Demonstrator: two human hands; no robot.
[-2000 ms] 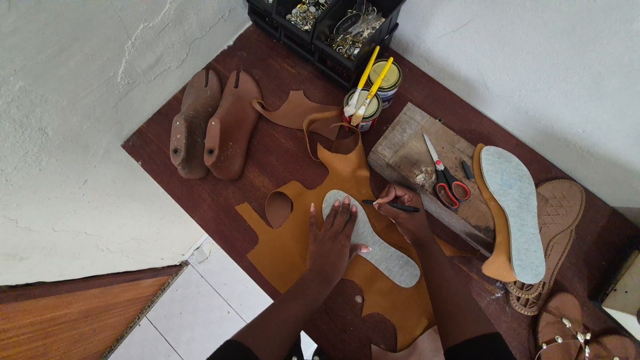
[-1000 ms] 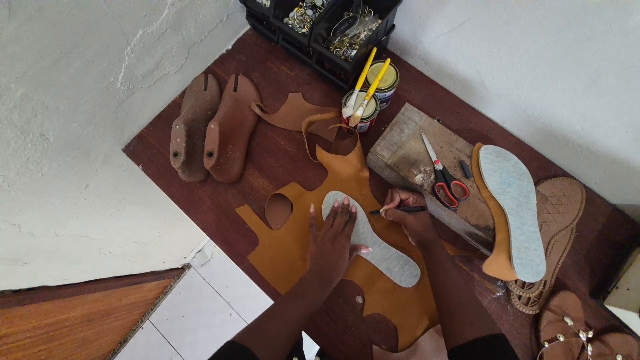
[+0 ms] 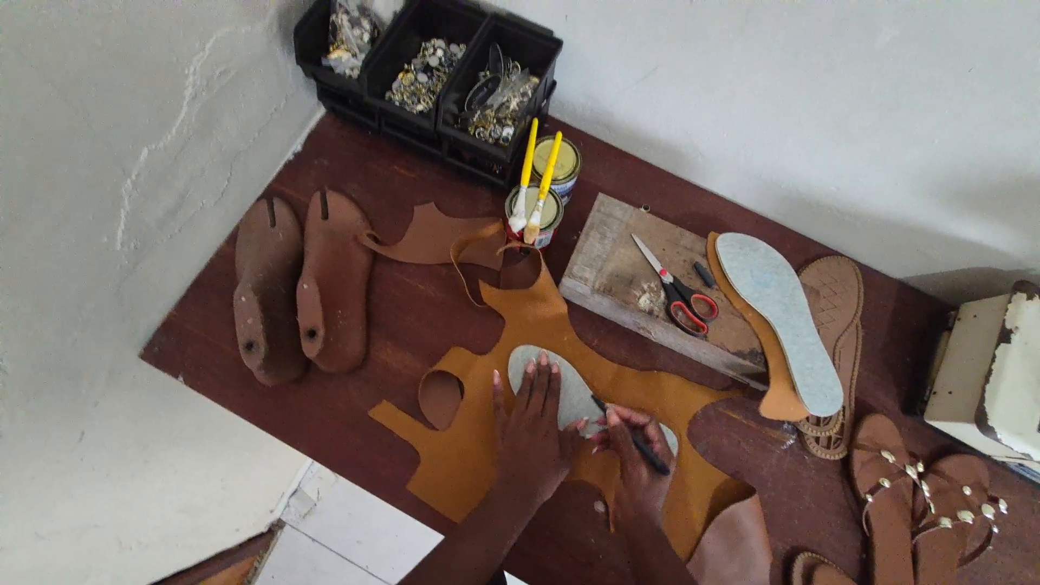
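My left hand [image 3: 532, 431] lies flat, fingers spread, on a grey insole-shaped piece [image 3: 573, 390], pressing it against a tan leather hide [image 3: 487, 406] with irregular cut edges. In my right hand [image 3: 638, 455] is a black pen [image 3: 650, 451], its tip at the upper edge of the grey piece, near the middle of its length. The hide spreads over the dark red-brown table, and part of it folds over at the lower right. Whether the pen has left a line cannot be made out.
Two shoe lasts [image 3: 337, 284] stand left. Black bins [image 3: 422, 73] of metal fittings and tins with yellow brushes [image 3: 548, 175] are behind. Scissors [image 3: 674, 288] lie on a wooden board [image 3: 609, 244]. Right are another grey insole piece [image 3: 780, 317], patterned soles [image 3: 837, 301], sandals [image 3: 886, 487] and a chipped cream metal object [image 3: 987, 374].
My right hand and the pen have moved along the grey piece's edge, towards its lower-right end. My left hand stays spread on the piece.
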